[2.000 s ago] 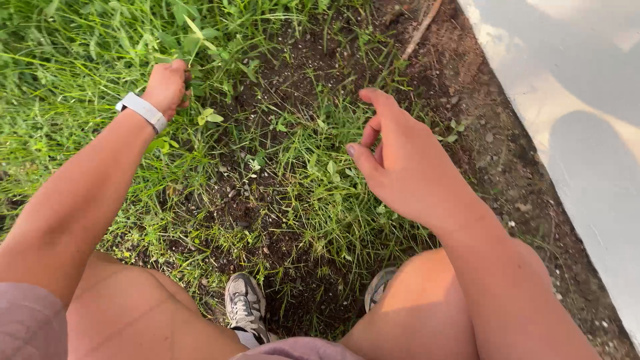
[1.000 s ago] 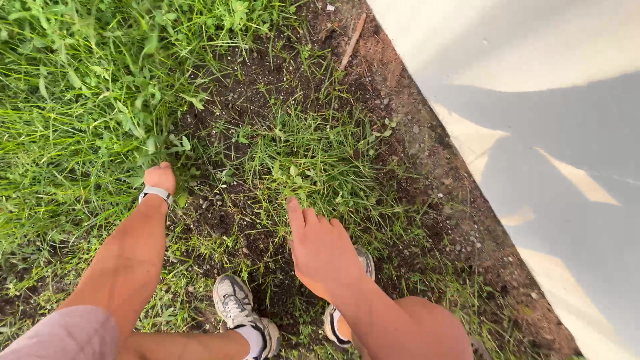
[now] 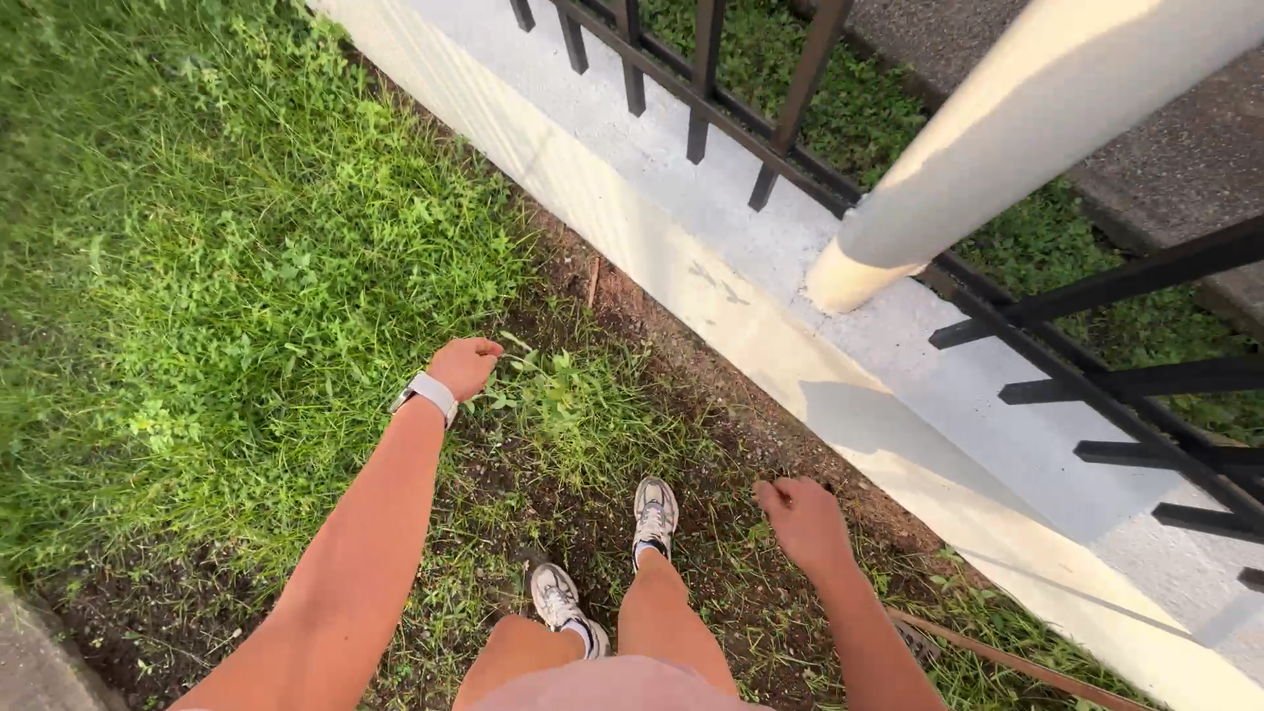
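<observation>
My left hand [image 3: 466, 367], with a light-banded watch [image 3: 431, 397] on its wrist, is closed on the end of a pulled leafy weed [image 3: 548, 380]. The weed reaches to the right over a heap of loose grass [image 3: 592, 430] lying on dark soil. My right hand [image 3: 805, 518] hangs over the soil to the right of my shoes, its fingers curled; whether anything is between them I cannot tell. Thick green grass [image 3: 296, 267] grows to the left of my left hand.
A low white wall [image 3: 691, 267] runs diagonally on the right, bearing a black metal fence [image 3: 711, 94] and a pale round post [image 3: 918, 188]. My sneakers [image 3: 655, 513] stand on patchy soil. A brown strip [image 3: 1007, 657] lies at lower right; a concrete edge [image 3: 44, 657] is at lower left.
The view has widened to show the fence and post. My left hand has come out of the grass with a weed. My right hand has left the grass heap and moved right, its fingers now curled.
</observation>
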